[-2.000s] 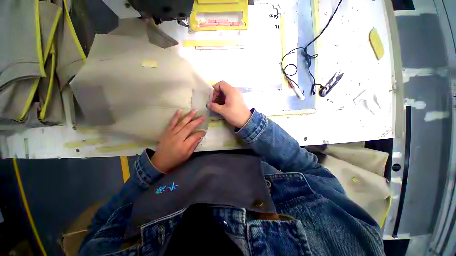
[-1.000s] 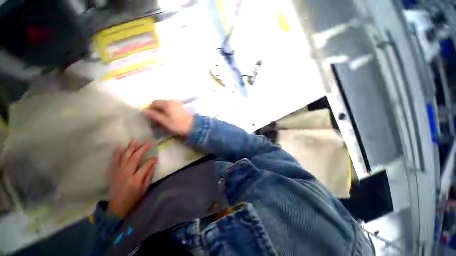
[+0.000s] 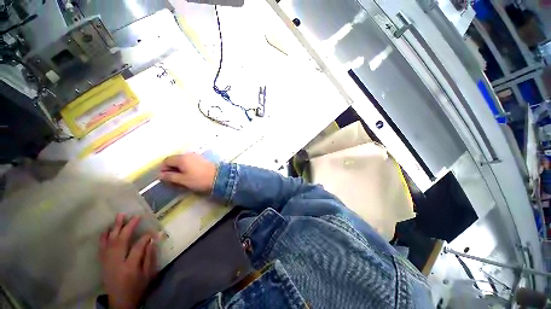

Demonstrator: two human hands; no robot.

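A large beige-grey fabric panel (image 3: 60, 211), blurred, lies at the left of the table. My left hand (image 3: 128, 259) rests on its near right part, fingers somewhat spread. My right hand (image 3: 190, 173) is beyond its right edge, fingers bent together over a darker grey flat piece (image 3: 162, 198). A thin white line shows by the right fingertips; whether it is a tool or an edge, and whether the fingers grip anything, I cannot tell.
Yellow template frame (image 3: 101, 107) under the machine head (image 3: 75, 54) at upper left. Cord (image 3: 219, 66) and dark snips (image 3: 261, 101) on the white table (image 3: 290, 78). More beige pieces (image 3: 356, 181) right of me.
The view has swung right, so the table appears turned. My right hand has parted from the panel's edge, showing the grey piece between them. My left hand stays on the panel.
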